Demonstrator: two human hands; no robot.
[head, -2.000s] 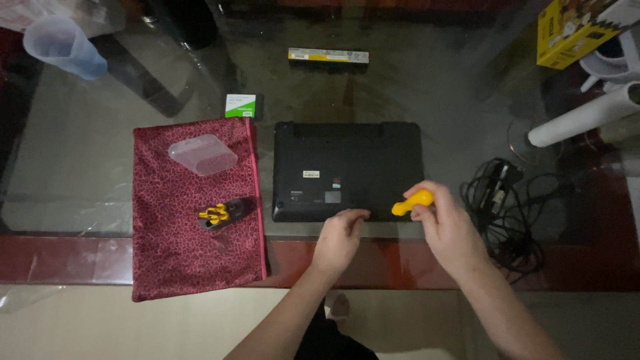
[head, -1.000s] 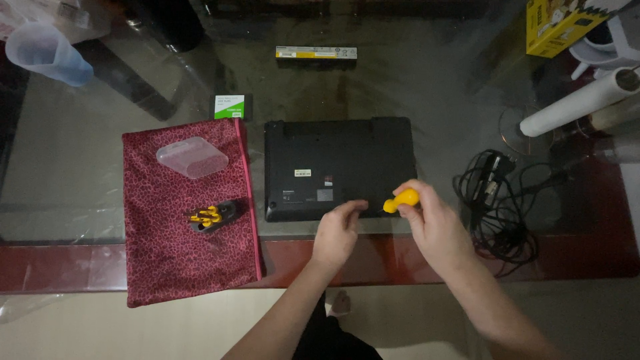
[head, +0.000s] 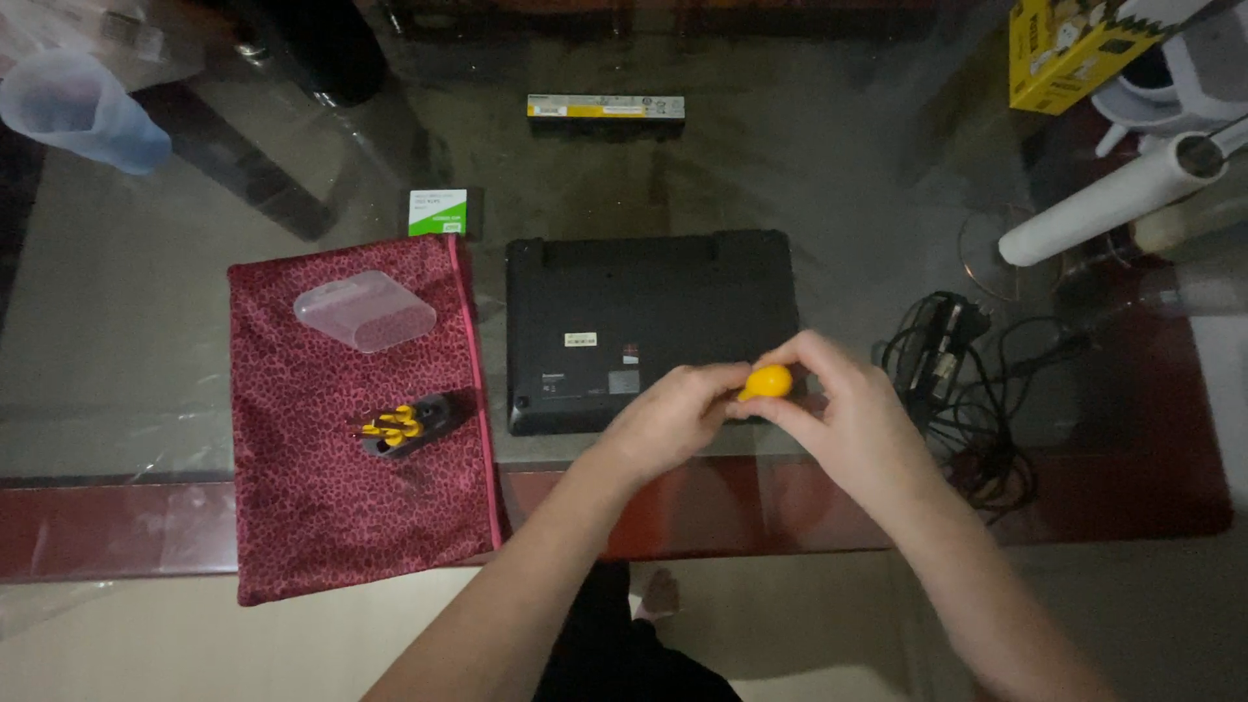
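Observation:
A black laptop (head: 653, 292) lies underside up on the glass-topped table. Over its near right corner, my right hand (head: 848, 419) grips a yellow-handled screwdriver (head: 769, 381), whose shaft and tip are hidden. My left hand (head: 678, 419) has its fingertips against the near end of the yellow handle; whether they pinch anything is unclear. Left of the laptop, a pink leopard-print zip pouch (head: 322, 487) carries a dark bit holder with yellow pieces (head: 405, 429) and a clear plastic lid (head: 366, 312). Beyond the laptop lies a laptop battery (head: 604, 109).
A green and white SSD (head: 438, 212) touches the pouch's far edge. Black cables with an adapter (head: 941, 361) lie tangled at right, near a white roll (head: 1111, 200) and a yellow box (head: 1077, 54). A bluish plastic cup (head: 83, 112) stands far left.
My left hand has come right and meets my right hand at the yellow screwdriver. Earlier the hands were apart at the laptop's near edge.

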